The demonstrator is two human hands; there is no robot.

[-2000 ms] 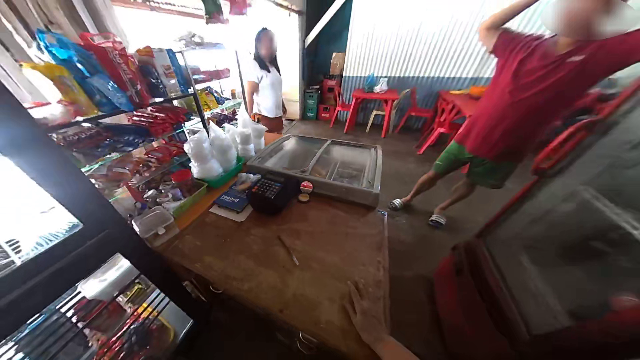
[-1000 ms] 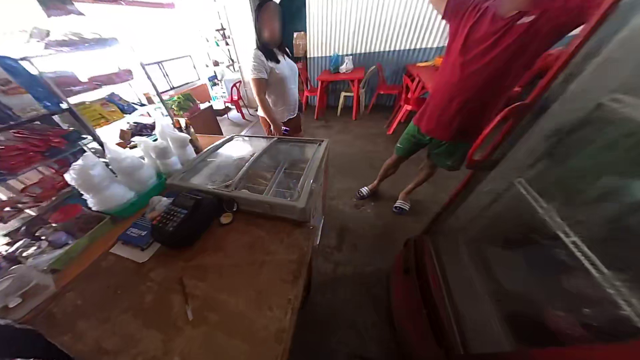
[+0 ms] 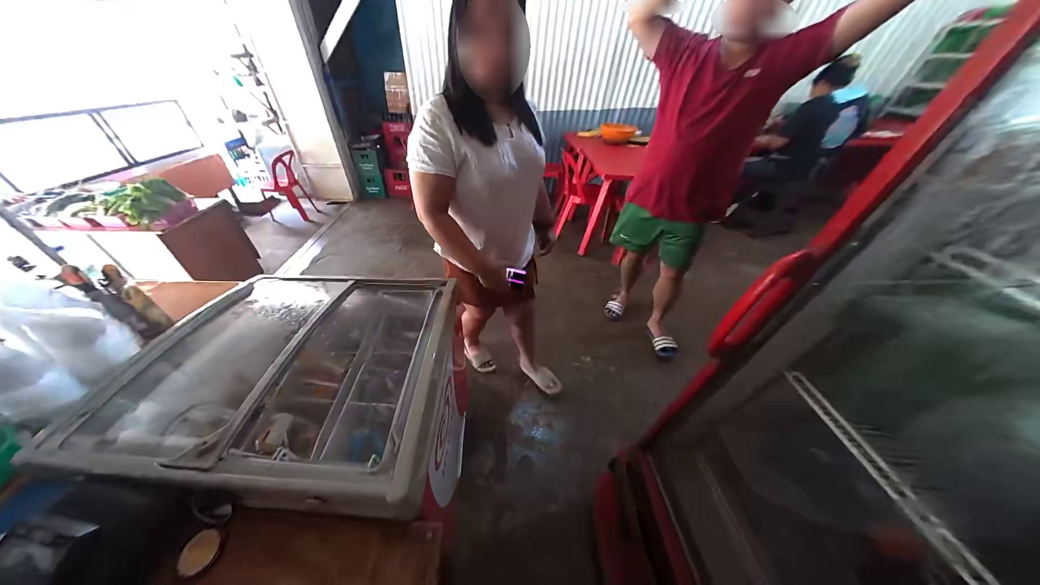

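Observation:
Neither my left hand nor my right hand shows in the head view now. Nearest to me is the wooden counter (image 3: 325, 546), with a dark device (image 3: 73, 532) and a small round lid (image 3: 200, 552) at the lower left. Against the counter's far edge stands a chest freezer with sliding glass lids (image 3: 268, 382); packaged goods lie dimly inside it. Along the right side rises a red-framed glass-door cooler (image 3: 845, 455) with wire shelves.
A person in a white top (image 3: 487, 187) stands just past the freezer, holding a small dark object (image 3: 516, 278). A person in a red shirt (image 3: 707, 122) stands behind, arms raised. Farther back are red tables (image 3: 609, 158), stacked crates (image 3: 370, 171) and leafy greens (image 3: 142, 201) on a stand.
The person in white has come closer, from the far doorway to beside the freezer. A hand resting on the counter two seconds ago is out of view. The view has swung towards the freezer and aisle.

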